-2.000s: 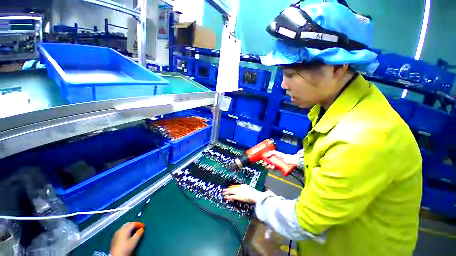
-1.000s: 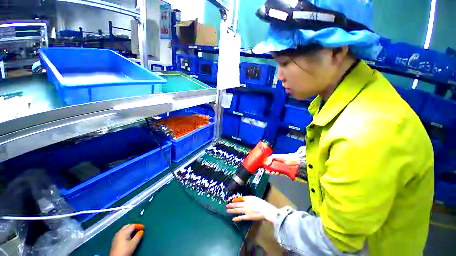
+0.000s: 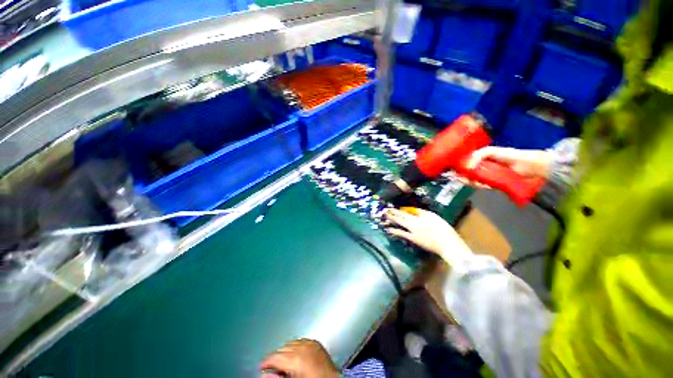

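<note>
My right hand [image 3: 301, 359] is at the bottom edge, over the front of the green bench [image 3: 221, 295], with a striped sleeve to its right. Its fingers point left and are cut off by the edge, so I cannot tell whether it holds anything. My left hand is out of the picture. Rows of short black cable leads with whitish ends [image 3: 343, 188] lie further along the bench. A neighbouring worker points a red heat gun [image 3: 454, 146] at them and rests one hand [image 3: 424, 230] on their near end.
Blue bins [image 3: 221, 173] stand under the metal shelf, one with orange parts [image 3: 325, 83]. Crumpled clear plastic [image 3: 133, 251] and a white line [image 3: 147, 221] are at left. A black cord [image 3: 361, 240] crosses the bench. Small pale bits [image 3: 266, 209] lie near its back edge. The neighbour [image 3: 620, 244] stands at right.
The view has tipped down and come closer to the bench. The hand with the orange fingertip at lower left is gone; my right hand has come in at the bottom. The heat gun stays over the leads.
</note>
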